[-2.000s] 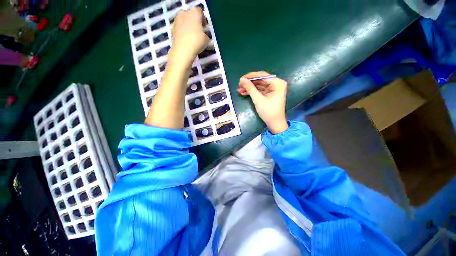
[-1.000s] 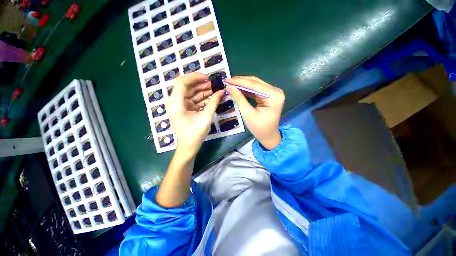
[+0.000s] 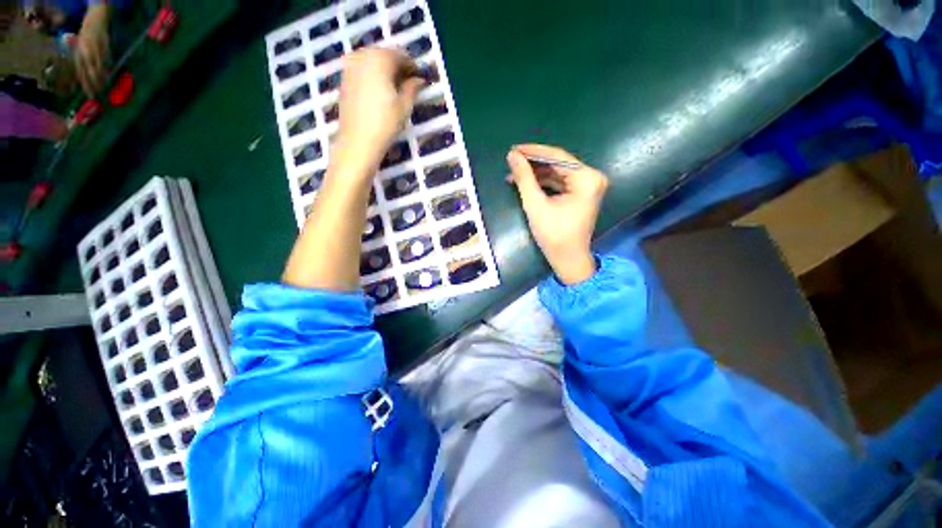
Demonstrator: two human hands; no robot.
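Observation:
The white foam tray (image 3: pixel 492 270) lies on the green bench, with black oval speakers (image 3: pixel 451 205) in its cells; some speakers show a pale round centre. My left hand (image 3: pixel 374 103) is over the upper part of the tray, its fingertips at a right-column cell with a dark speaker (image 3: pixel 425 74). Whether the fingers still grip that speaker is hidden. My right hand (image 3: pixel 563 201) is right of the tray, above the bench, and holds a thin pale stick like tweezers (image 3: pixel 552 162) between thumb and fingers.
Stacked white trays (image 3: pixel 155 340) with black parts stand at the left. A line of red fixtures (image 3: pixel 123 90) runs at the upper left, near another person's hand (image 3: pixel 91 50). An open cardboard carton (image 3: pixel 759 309) is at the right beside the bench.
Since one second ago, my left hand has moved up and away from my right hand, taking the speaker to the upper tray. My right hand has drawn back right with the stick.

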